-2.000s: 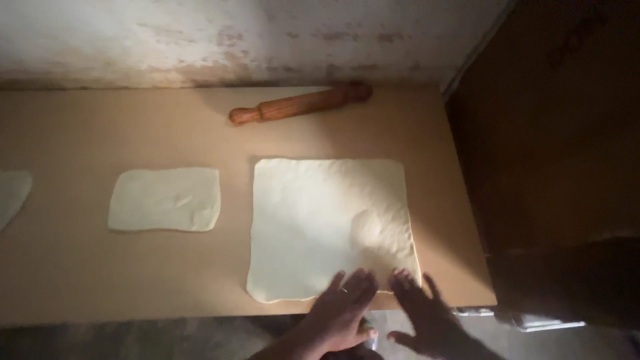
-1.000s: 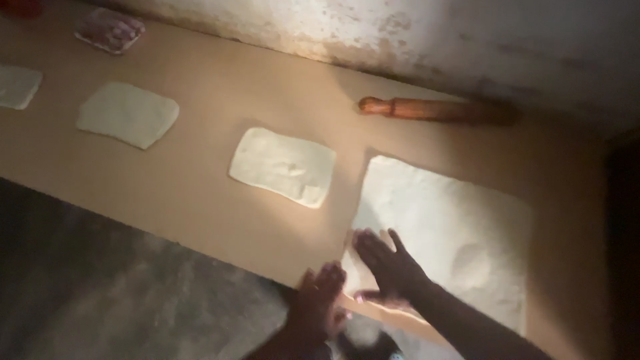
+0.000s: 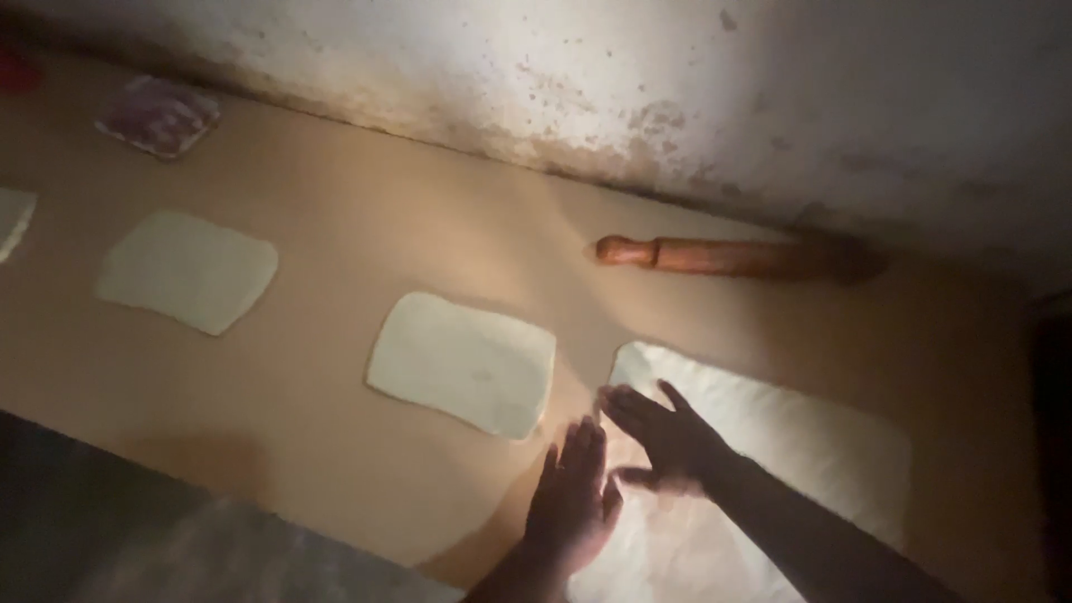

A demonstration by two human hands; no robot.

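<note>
A large sheet of rolled dough (image 3: 804, 444) lies flat on the table at the lower right. My right hand (image 3: 670, 440) rests at its left edge, fingers spread and nothing in its grasp. Just left of it, my left hand (image 3: 574, 486) is beside the same edge, fingers extended and thumb apart, also holding nothing. A smaller dough piece (image 3: 465, 364) lies left of my hands, and another dough piece (image 3: 191, 272) is farther left. Above the large sheet lies a wooden rolling pin (image 3: 712, 255), its right end in shadow.
The table (image 3: 335, 209) meets a stained wall (image 3: 586, 75) along its back edge. At the back left lie a clear-wrapped purplish packet (image 3: 163, 117) and a red object (image 3: 17, 71). Part of another dough piece (image 3: 12, 219) shows at the left edge. The floor (image 3: 167, 536) is at the lower left.
My hands were at the large dough's lower right edge two seconds ago and are now at its left edge. The view has swung toward the left of the table.
</note>
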